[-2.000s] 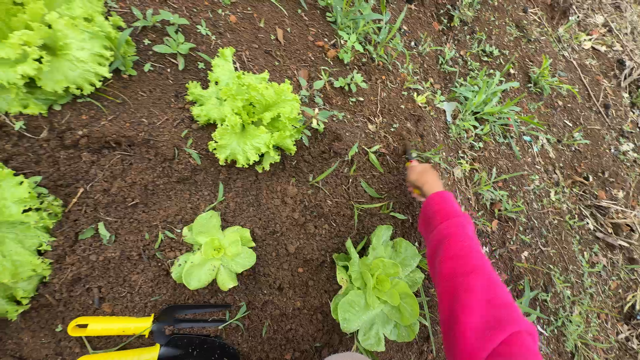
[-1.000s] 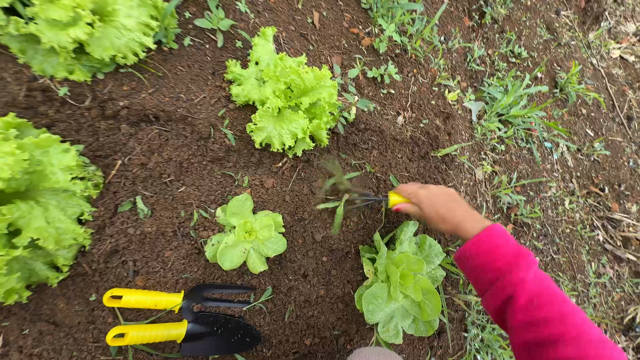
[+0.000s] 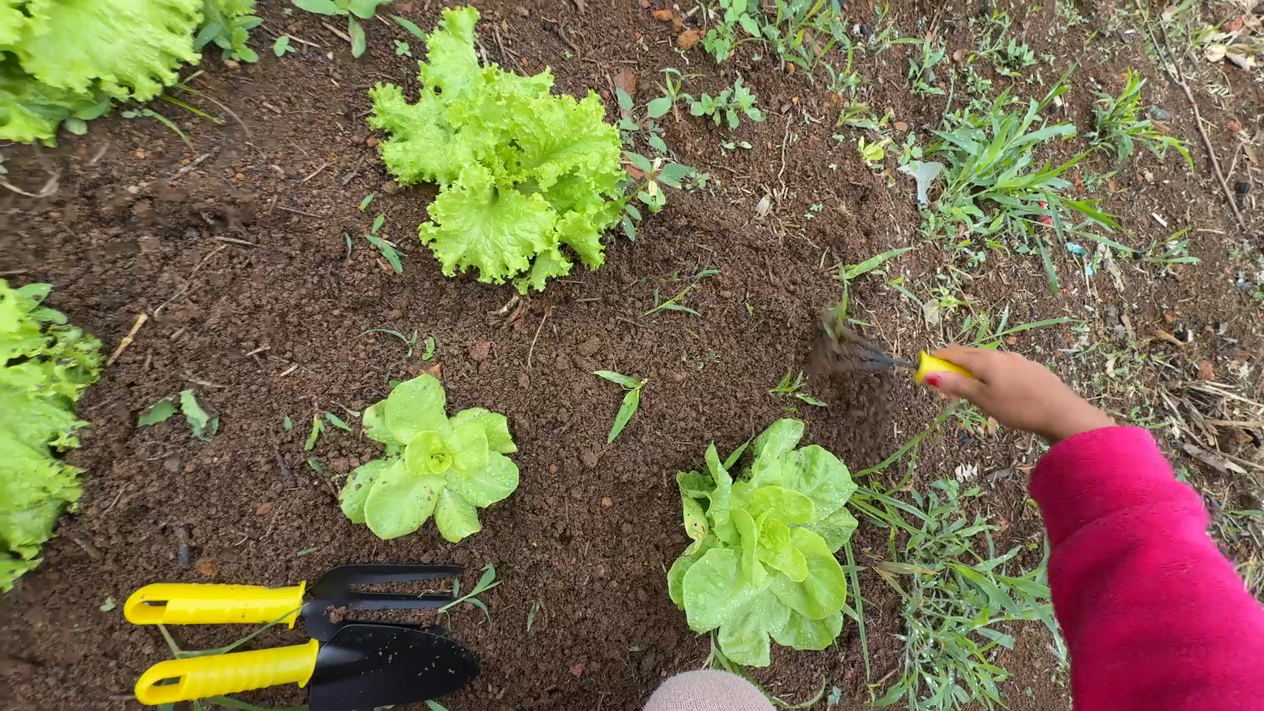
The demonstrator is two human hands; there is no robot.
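My right hand [image 3: 1017,387], in a pink sleeve, grips the yellow handle of a small garden hand tool [image 3: 933,367]. Its dark metal head is blurred, with soil and bits of weed about it, so its exact kind does not show. Below and left of the tool grows a smooth-leaved lettuce [image 3: 765,543]. A smaller lettuce [image 3: 430,459] stands further left, and a curly lettuce [image 3: 504,168] is above it. At the lower left, a black hand fork [image 3: 217,602] and a black hand trowel [image 3: 395,667], both yellow-handled, lie side by side on the soil. My left hand is out of view.
More curly lettuce grows at the left edge [image 3: 35,425] and in the top left corner [image 3: 99,59]. Grassy weeds [image 3: 1007,178] cover the ground at the right, with dry straw [image 3: 1215,420] beyond. A rounded pale fabric shape [image 3: 707,693] shows at the bottom edge.
One second ago my right hand held the tool with weeds at its head nearer the smooth-leaved lettuce; now hand and tool are further right of it. A loose sprig lies on the soil between the lettuces.
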